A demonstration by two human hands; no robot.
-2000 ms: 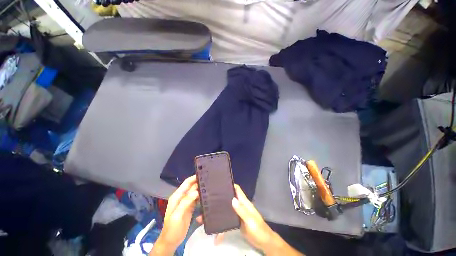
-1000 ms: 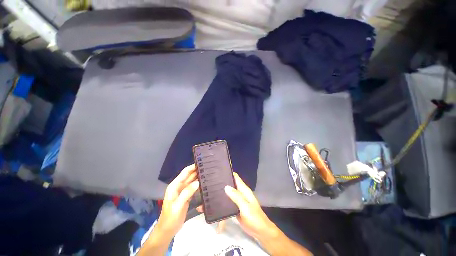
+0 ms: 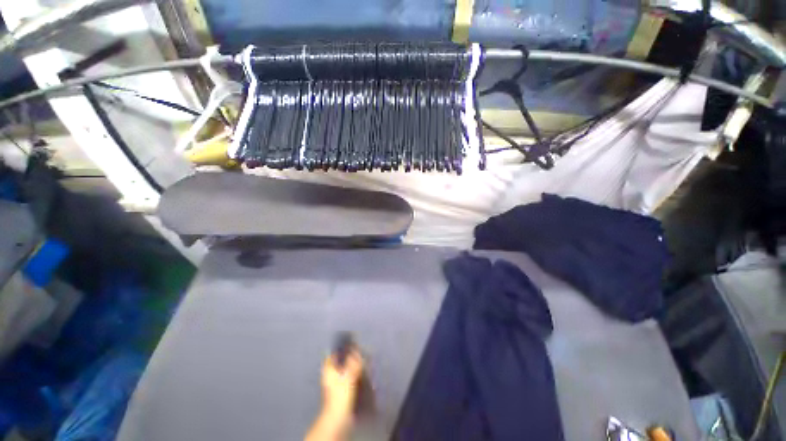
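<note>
My left hand (image 3: 339, 384) is small and blurred over the grey padded table, left of the navy garment. It is closed on a dark, blurred object, which looks like the smartphone (image 3: 345, 344). My right hand is not in view. The navy garment (image 3: 483, 362) lies on the table, bunched at its far end and wider towards me; its near end is cut off by the lower edge. The steam iron (image 3: 658, 433) shows only as a tip of orange handle and some silver at the bottom right.
The ironing table (image 3: 258, 344) fills the lower middle. A grey sleeve board (image 3: 284, 207) runs along its far left edge. A crumpled navy heap (image 3: 586, 250) lies at the far right. Black hangers (image 3: 362, 121) hang on a rail above, with white cloth behind.
The view has tilted up, showing the hangers. My left hand has moved forward onto the table with the dark object. My right hand has left the picture; the iron is mostly cut off.
</note>
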